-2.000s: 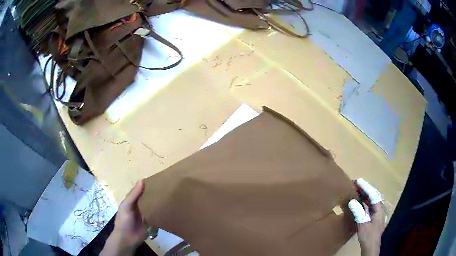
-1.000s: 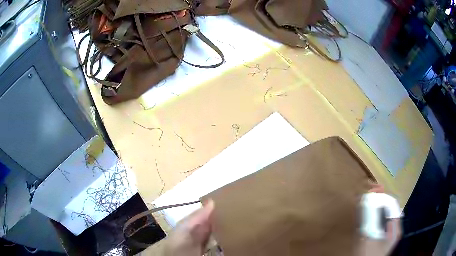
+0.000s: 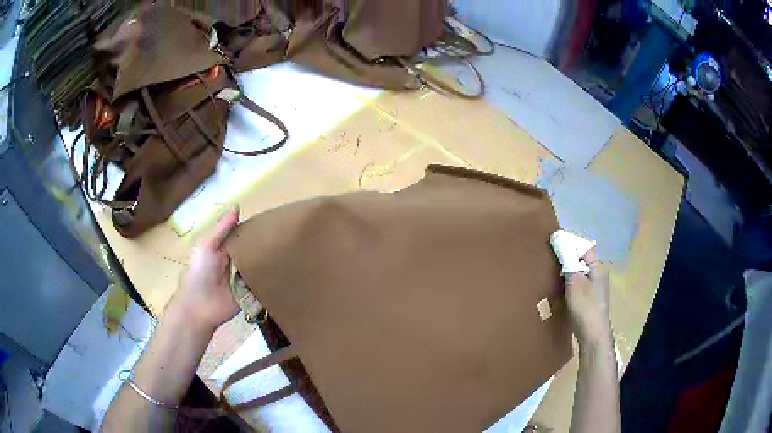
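A large brown tote bag (image 3: 406, 296) is spread flat before me, its broad face up and its folded edge toward the upper right. A small cream label (image 3: 544, 309) is on its right part. A tan-brown handle strap (image 3: 258, 376) sticks out at its lower left, near a pale tab (image 3: 244, 298). My left hand (image 3: 207, 279) grips the bag's left edge, fingers partly hidden under it. My right hand (image 3: 584, 275) holds the bag's right edge; its fingertips have white wraps or a white cloth, I cannot tell which.
A pile of brown bags (image 3: 173, 127) lies at the back left, with more brown bags (image 3: 381, 42) at the back. The yellow-tan table (image 3: 322, 161) has thread ends and white sheets. A white sheet with threads (image 3: 93, 364) is at the lower left.
The bag was lower right and is now higher, more central and spread wider between my hands. My left hand has moved up and left. The view has shifted.
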